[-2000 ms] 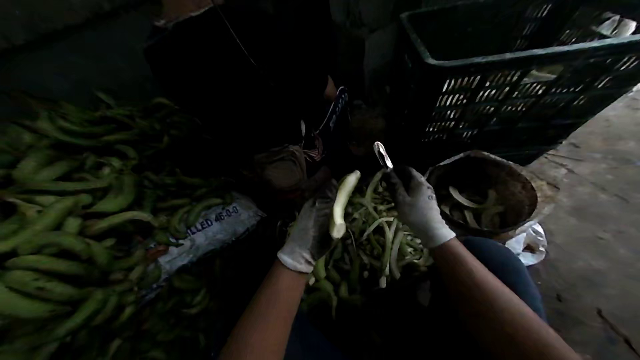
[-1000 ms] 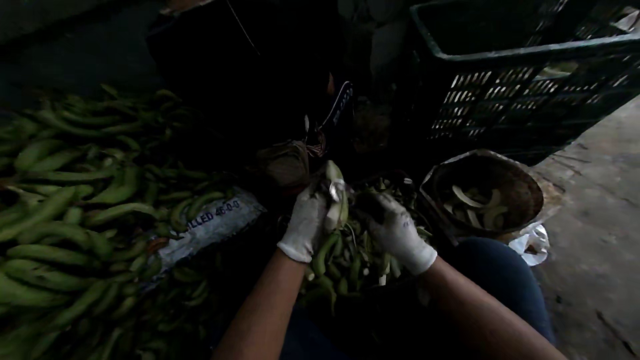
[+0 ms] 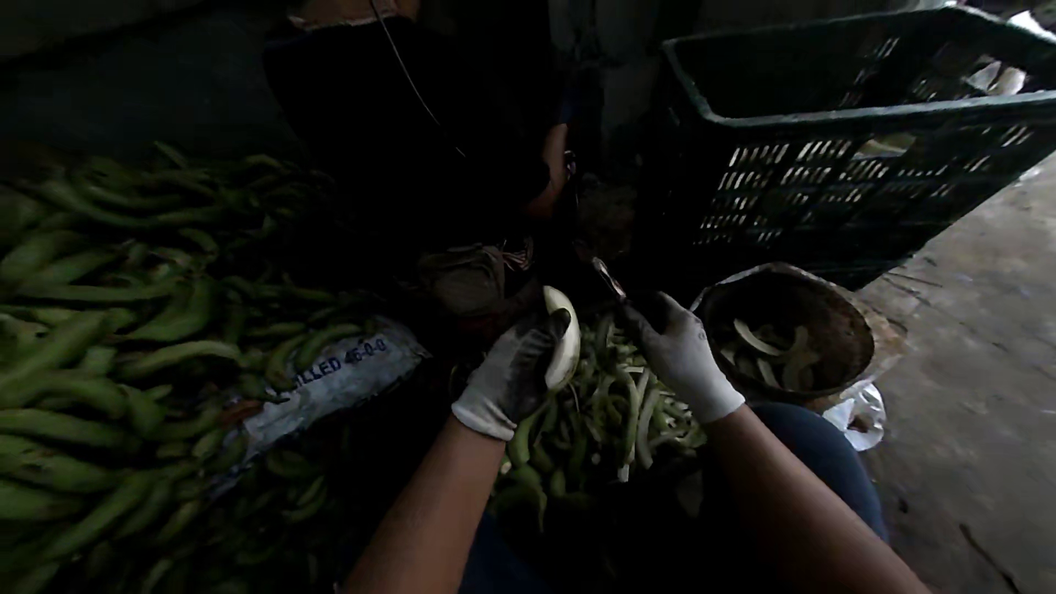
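My left hand (image 3: 513, 375), in a white glove with dark fingers, holds a pale peeled banana or plantain (image 3: 564, 340) upright. My right hand (image 3: 678, 351), gloved alike, grips a peeler (image 3: 609, 278) whose metal head points up and to the left, apart from the fruit. Below and between the hands lies a heap of green and whitish peels (image 3: 635, 412). Right of my right hand, a round, worn container (image 3: 858, 322) holds several pale peeled pieces (image 3: 799, 363). A large pile of green bananas or plantains (image 3: 91, 388) covers the left side.
A printed white sack (image 3: 338, 384) lies along the pile's near right edge. A person in dark clothes (image 3: 412, 124) is close in front, one arm showing. Dark green plastic crates (image 3: 825, 115) stand at the back right. A crumpled clear plastic bag (image 3: 862, 412) lies beside the round container.
A second ago my hands were closer together, the metal tool head against the fruit. Now the peeler in my right hand is apart from it, and the fruit shows pale flesh.
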